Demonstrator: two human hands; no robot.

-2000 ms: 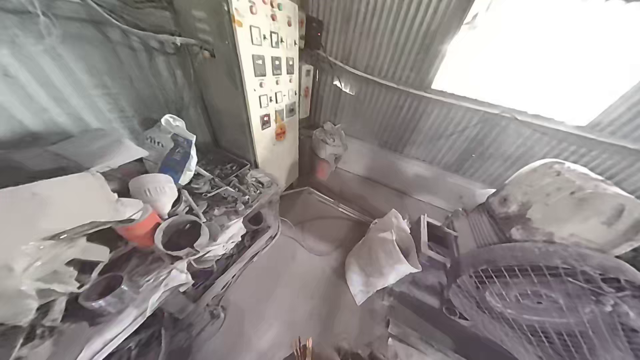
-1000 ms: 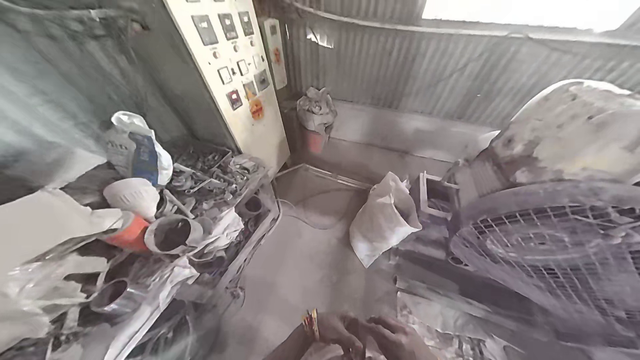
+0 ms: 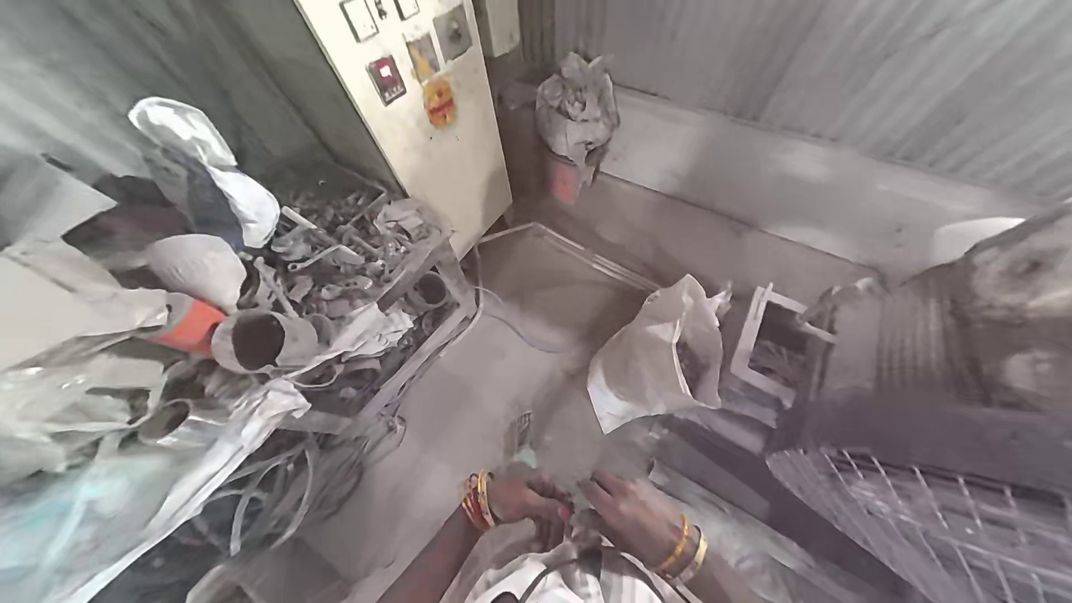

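My left hand [image 3: 529, 504], with several bangles at the wrist, is low in the middle of the head view, its fingers curled in front of my body. My right hand [image 3: 630, 512], also with bangles, is close beside it, fingers bent. Pale cloth [image 3: 578, 574] lies just below both hands. Whether the fingers hold anything between them is too blurred to tell. Beyond my right hand an open white woven sack [image 3: 645, 360] leans on the floor. A bare foot [image 3: 523, 425] shows just past my left hand.
On the left, a cluttered bench [image 3: 419, 343] bears pipe pieces [image 3: 261, 339], metal parts and plastic bags. A control cabinet [image 3: 435, 159] stands behind it. A stuffed bag sits on a red bucket [image 3: 564, 180] by the wall. At right is a machine with a wire guard [image 3: 930, 519].
Two seconds ago only fingertips showed at the bottom edge; both hands have since come up into view, close together. The view has tilted down.
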